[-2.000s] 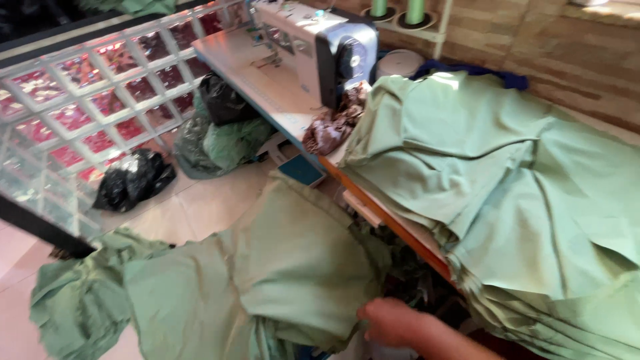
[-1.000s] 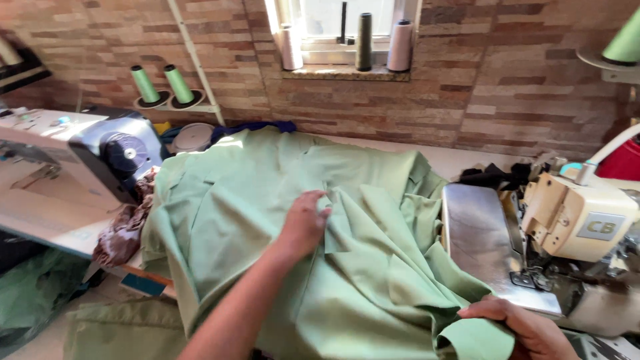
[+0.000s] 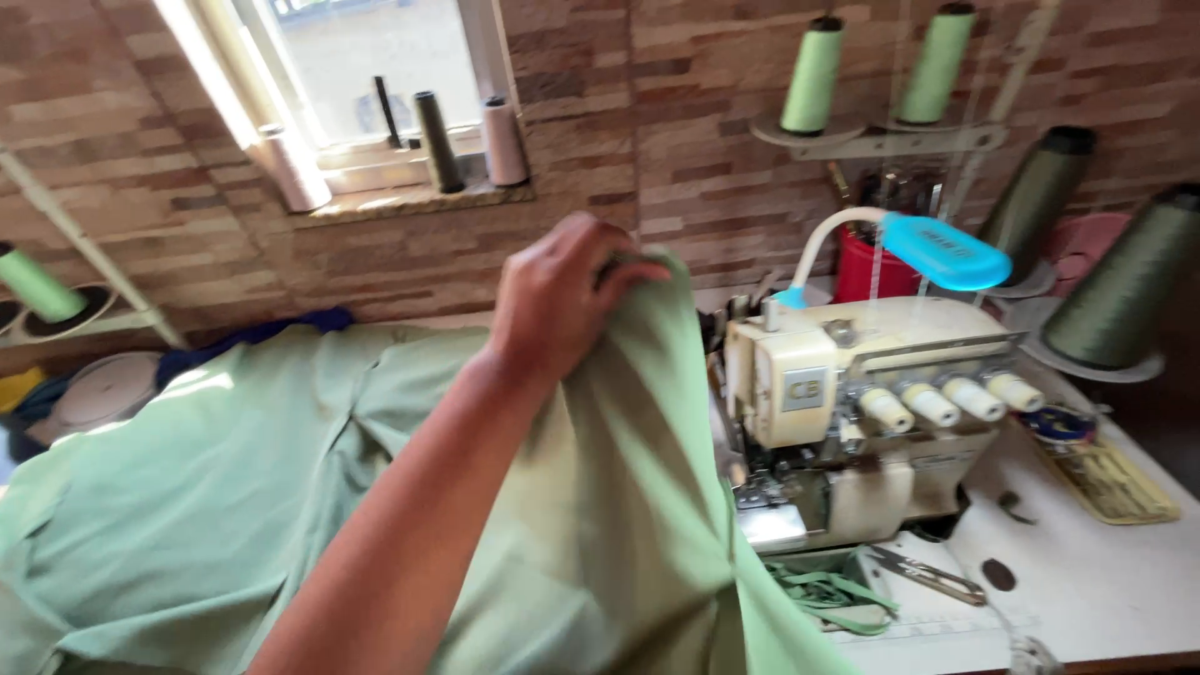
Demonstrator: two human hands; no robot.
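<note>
My left hand pinches the upper edge of a light green fabric piece and holds it raised, so that it hangs in folds just left of the overlock sewing machine. More light green fabric lies spread over the table at the left. My right hand is out of view. Green fabric strips lie in a small tray in front of the machine, with thread snips beside them.
A blue-headed lamp arches over the machine. Thread cones stand behind it at the right, and green cones sit on a stand above. Spools line the windowsill. A yellow tray lies on the table at the right.
The view has swung right over these two seconds. One second ago both hands were on the green fabric; now my left hand holds a part of it up, and my right hand has left the view.
</note>
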